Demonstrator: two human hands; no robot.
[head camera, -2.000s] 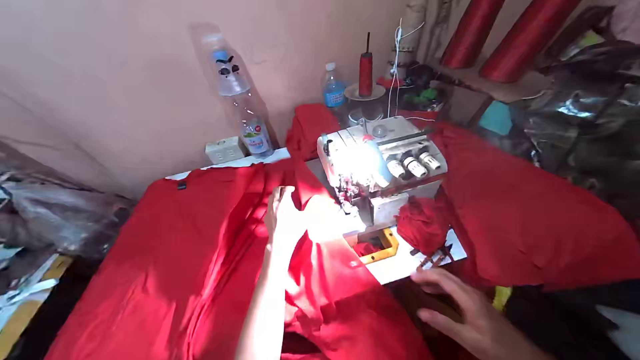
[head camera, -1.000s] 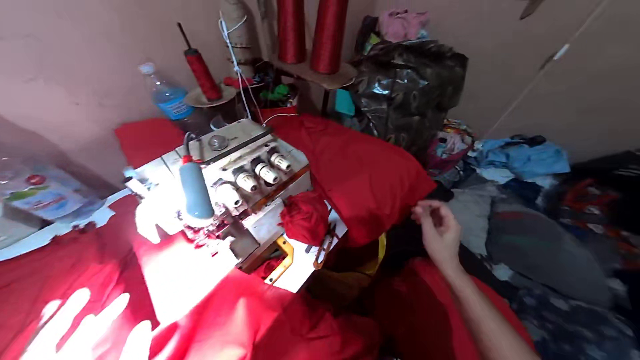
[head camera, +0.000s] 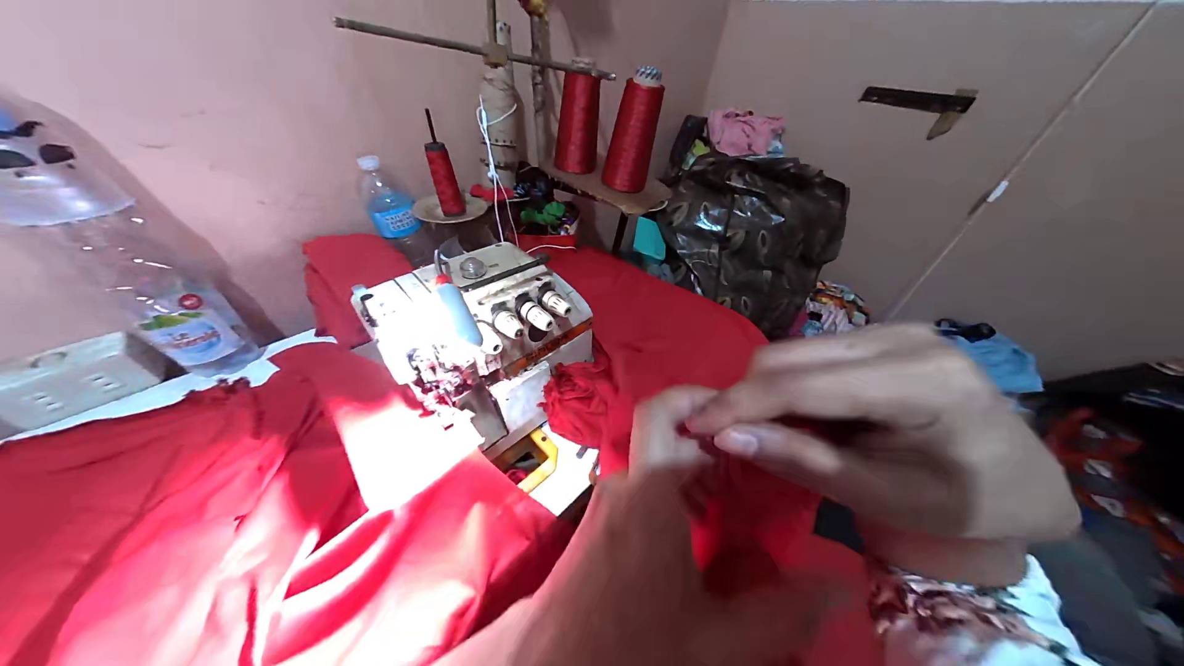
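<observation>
My left hand (head camera: 647, 518) and my right hand (head camera: 888, 444) are close together at the lower right of the head view, both blurred. Their fingertips pinch a piece of red fabric (head camera: 740, 518) that hangs below them. Left of them stands a white overlock sewing machine (head camera: 472, 314), its lamp shining on the needle area. More red fabric (head camera: 203, 499) lies in folds over the table at the left, and another stretch (head camera: 657, 314) lies behind the machine. A bunched red scrap (head camera: 578, 402) rests by the machine's right side.
Red thread cones (head camera: 632, 134) stand on a shelf behind the machine. A small water bottle (head camera: 393, 213), a larger plastic bottle (head camera: 185, 314) and a white socket box (head camera: 79, 379) are along the wall. A dark patterned bag (head camera: 754, 240) and piled clothes are at the right.
My hands, apart a second ago, have come together at the right and now hold red fabric. My left hand has left the fabric at the machine's left. The view has turned right since the oldest frame.
</observation>
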